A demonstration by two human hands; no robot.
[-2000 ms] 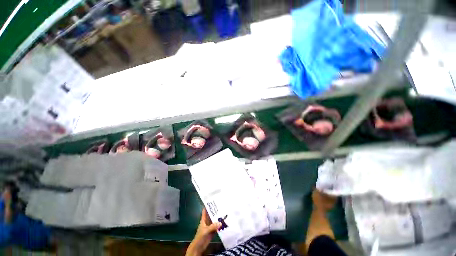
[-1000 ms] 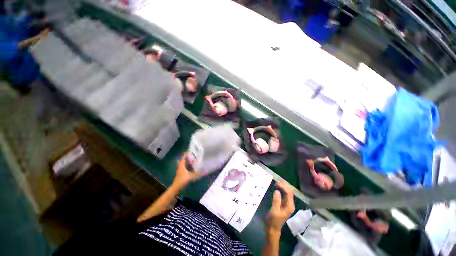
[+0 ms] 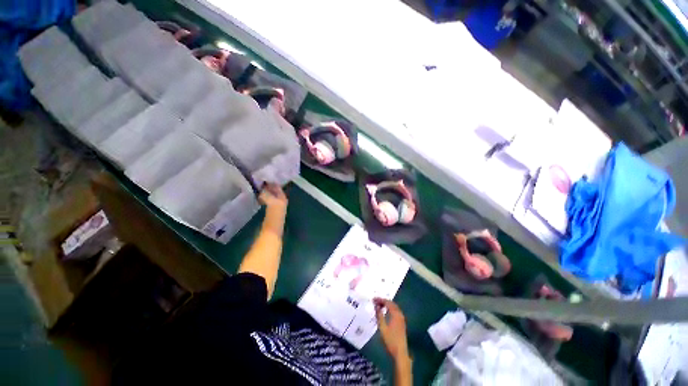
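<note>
Greyish-white open retail boxes [image 3: 170, 124] stand side by side in two rows at the left. My left hand [image 3: 273, 194] is on the near edge of the box at the right end of the back row; its fingertips are partly hidden against it. A flat carton [image 3: 347, 290] with a pink headphone picture lies on the green bench in front of me. My right hand [image 3: 388, 320] is at its right edge, fingers bent close together; whether they pinch the carton cannot be told.
Headphones on dark pads [image 3: 392, 207] line the bench behind. A crumpled plastic bag [image 3: 490, 362] and small white pieces [image 3: 449, 329] lie right. A grey post [image 3: 551, 307] crosses there. Blue cloth [image 3: 622, 219] lies on the white shelf [image 3: 377, 90]. A brown shipping carton [image 3: 151, 226] is below left.
My left hand has carried a box up and left to the end of the back row. My right hand has come down to the flat carton's edge. The view has also turned since the earliest frame.
</note>
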